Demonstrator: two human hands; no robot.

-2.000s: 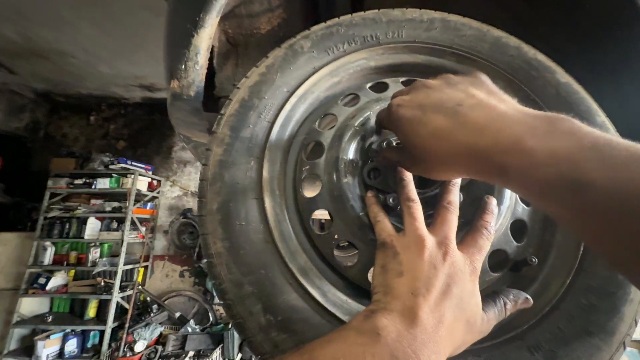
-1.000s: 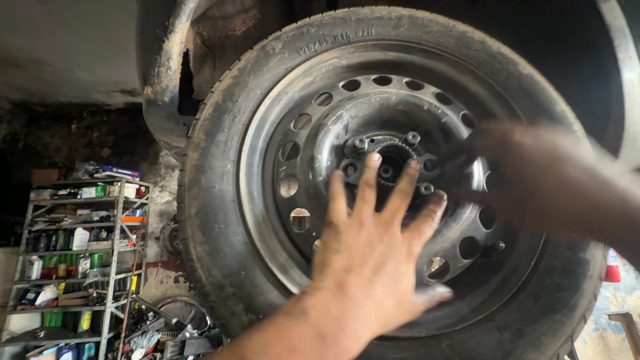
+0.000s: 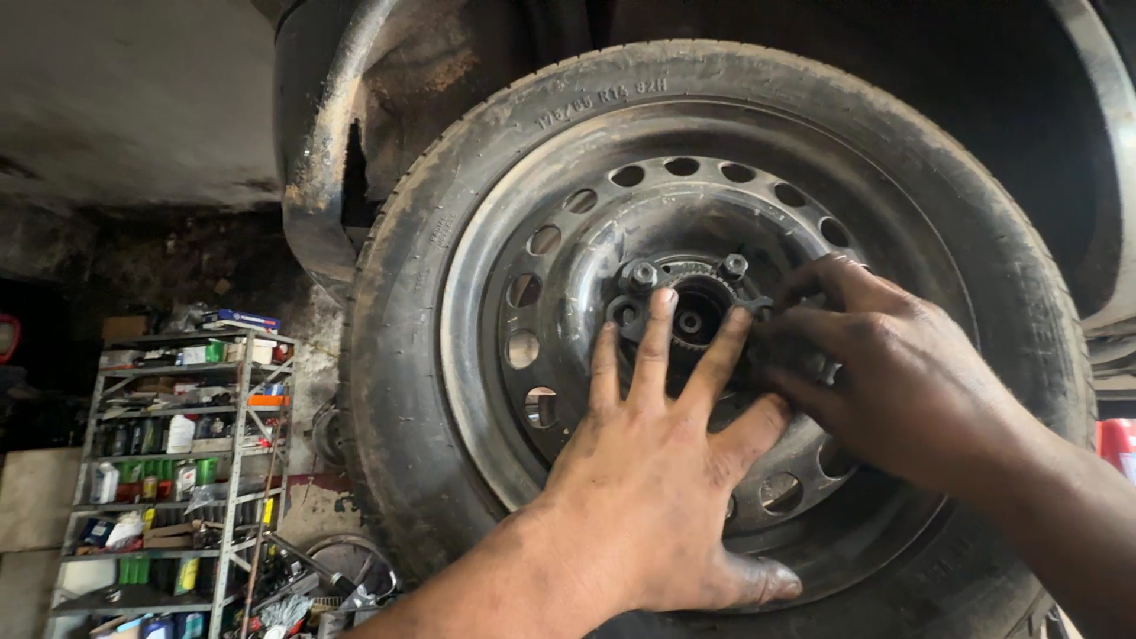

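A black steel wheel rim (image 3: 612,200) with a tyre (image 3: 399,355) stands upright in the wheel arch. Two wheel bolts show above the centre hub (image 3: 690,321), a left one (image 3: 639,276) and a right one (image 3: 734,265). My left hand (image 3: 657,444) lies spread against the rim, its fingertips at the lower edge of the hub, holding nothing. Right of the hub, the fingers of my right hand (image 3: 861,355) are bent around something dark at the bolt circle; it is shadowed, and I cannot tell what it is.
Rusty fender edge (image 3: 324,151) curves at the upper left of the tyre. A metal shelf rack (image 3: 232,479) with bottles and boxes stands at the left. Assorted parts (image 3: 293,612) lie in a heap beside it. Something red (image 3: 1116,444) shows at the right edge.
My right hand was over the hub's upper part two seconds ago, then blurred at the right; now it is at the hub's right side. My left hand stays spread on the wheel.
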